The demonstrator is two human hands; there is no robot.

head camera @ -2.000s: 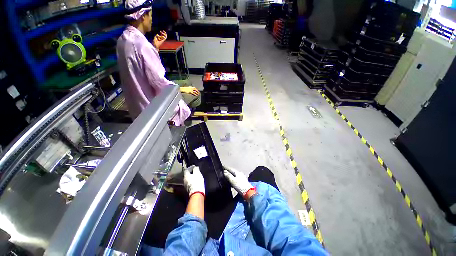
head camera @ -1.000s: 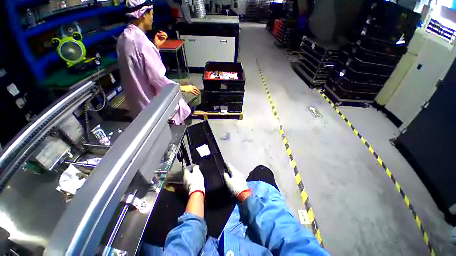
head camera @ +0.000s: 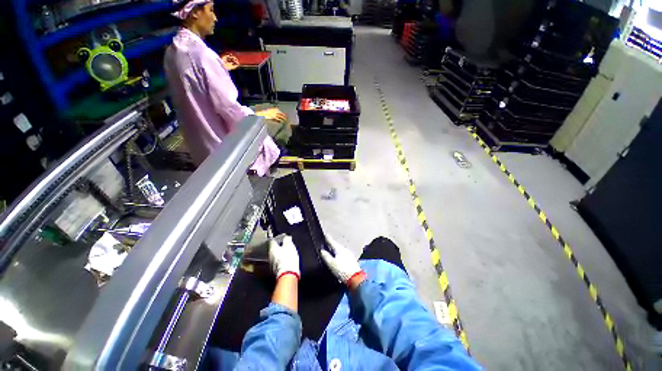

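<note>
A long dark box, likely a black tote (head camera: 299, 230) with a small white label, lies tilted above my lap, beside the silver conveyor rail (head camera: 178, 235). My left hand (head camera: 284, 256), in a white glove with a red cuff, is on its near left edge. My right hand (head camera: 339, 261), gloved the same way, grips its right edge. The fingertips are partly hidden against the dark box. What the box holds cannot be told.
A metal conveyor table (head camera: 43, 304) with a white cloth (head camera: 107, 255) is at left. A person in pink (head camera: 205, 94) is beyond the rail. Stacked totes (head camera: 328, 134) stand ahead, the top one with red lining. Dark racks (head camera: 533, 80) and yellow-black floor tape (head camera: 417, 203) are at right.
The view has shifted slightly. My left hand has moved a little up and right along the box. The box has stayed nearly in place, and my right hand still holds its right side.
</note>
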